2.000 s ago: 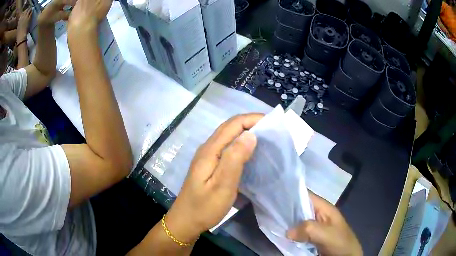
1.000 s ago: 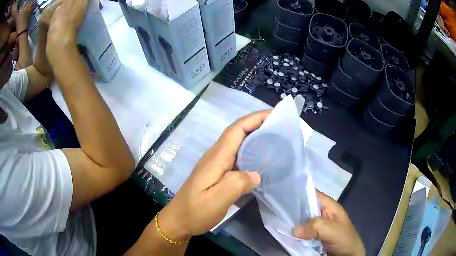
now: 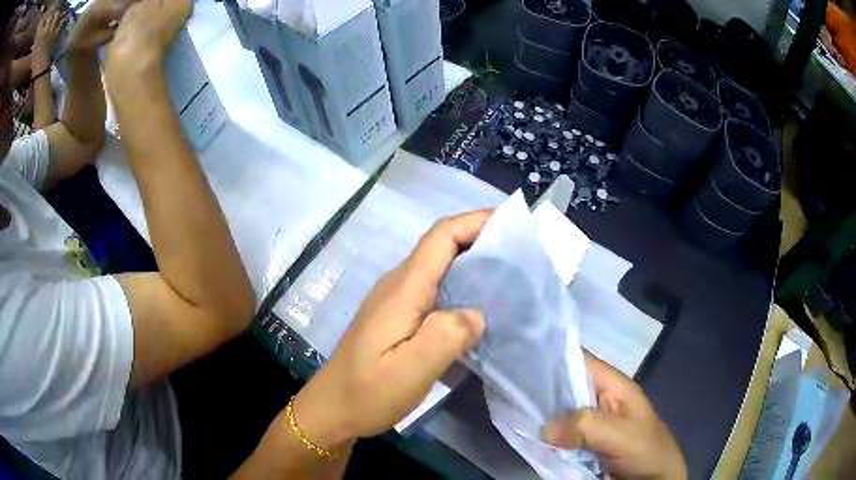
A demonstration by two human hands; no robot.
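A mini fan in a translucent whitish sleeve (image 3: 521, 328) is held over the white foam mat (image 3: 375, 234), its round dark head showing through at the upper end. My left hand (image 3: 404, 323) grips the head end, thumb on the near side. My right hand (image 3: 619, 427) holds the lower, handle end, thumb on top; its other fingers are mostly hidden behind the sleeve. A white carton flap (image 3: 561, 244) shows behind the sleeve; the rest of that carton is hidden.
Printed retail boxes (image 3: 343, 89) stand upright at the upper left. Small black and silver caps (image 3: 554, 150) lie piled beyond the mat. Black housings (image 3: 680, 103) are stacked at the back right. Another person's arm (image 3: 178, 216) reaches in at left. A blue box (image 3: 798, 422) lies at lower right.
The wrapped fan has tipped and turned slightly, moving a little left and down at its top, with both hands still on it. The other person's arm has shifted.
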